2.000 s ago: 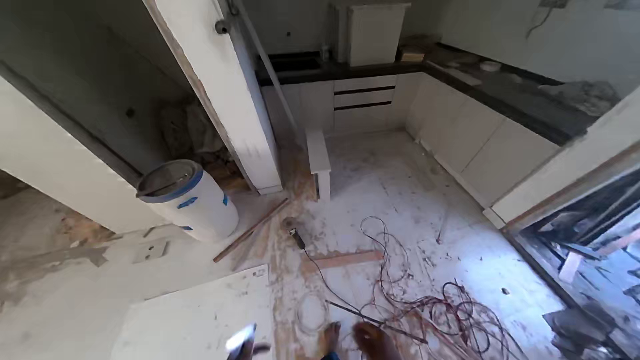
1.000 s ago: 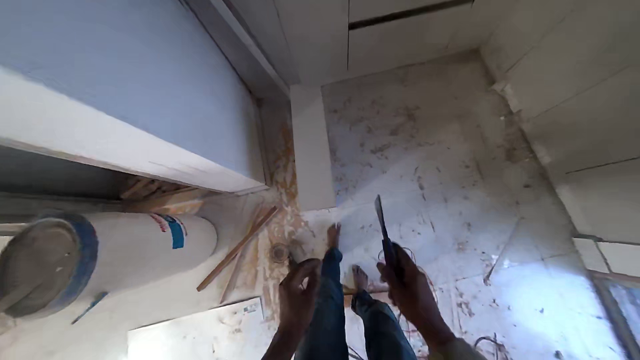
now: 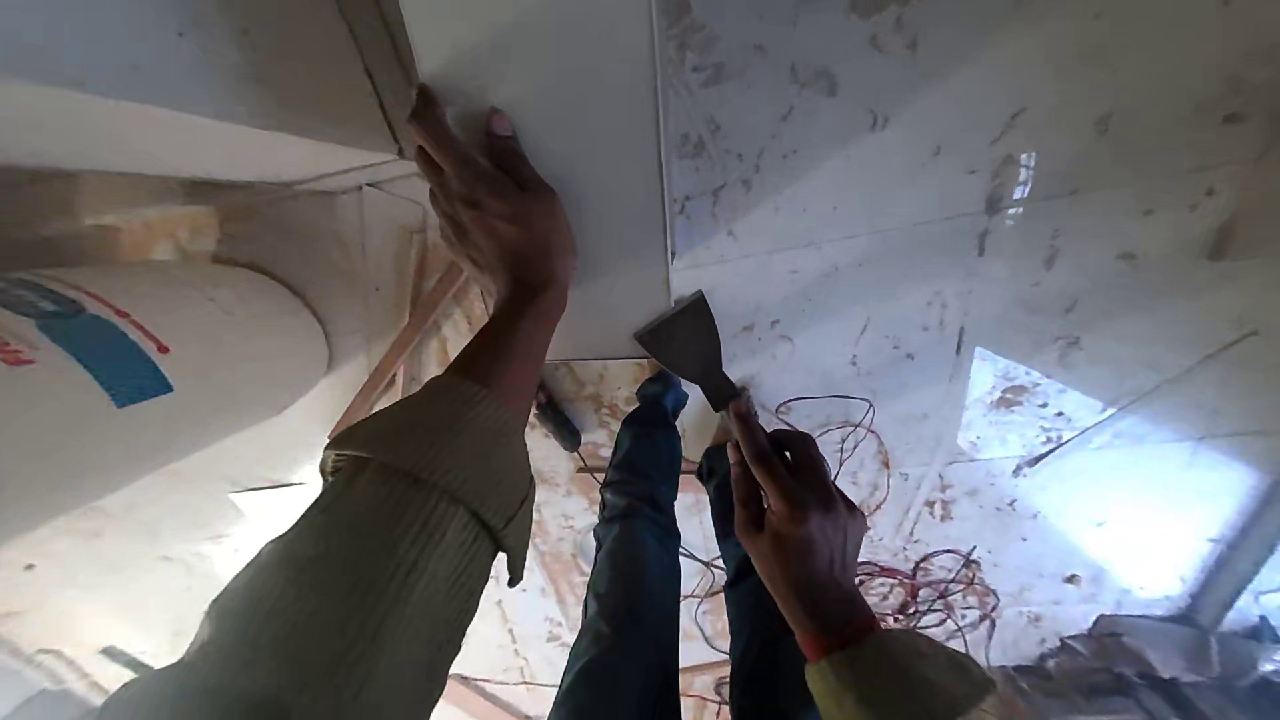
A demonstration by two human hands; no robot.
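Note:
My left hand point(image 3: 500, 205) lies against the left side of a long pale panel or box point(image 3: 610, 200), thumb on its top face and fingers at its left edge. A putty knife point(image 3: 690, 340) with a wide, flat metal blade is in my right hand point(image 3: 800, 510); its handle is mostly hidden by the fingers. The blade is beside the panel's near right corner, and whether it touches cannot be told. Below that corner, my legs in blue jeans stand on the stained floor.
A white plastic drum point(image 3: 200, 390) with blue and red marks lies or leans at the left, near wooden strips point(image 3: 400, 350). A dark hand tool point(image 3: 557, 420) with a cord is on the floor. Tangled red wires point(image 3: 930, 590) lie right of my legs, and a thin rod point(image 3: 1130, 405) farther right.
My left hand has moved up from in front of my legs onto the pale panel. The putty knife stays in my right hand, its blade now beside the panel's corner. The view is closer to the panel.

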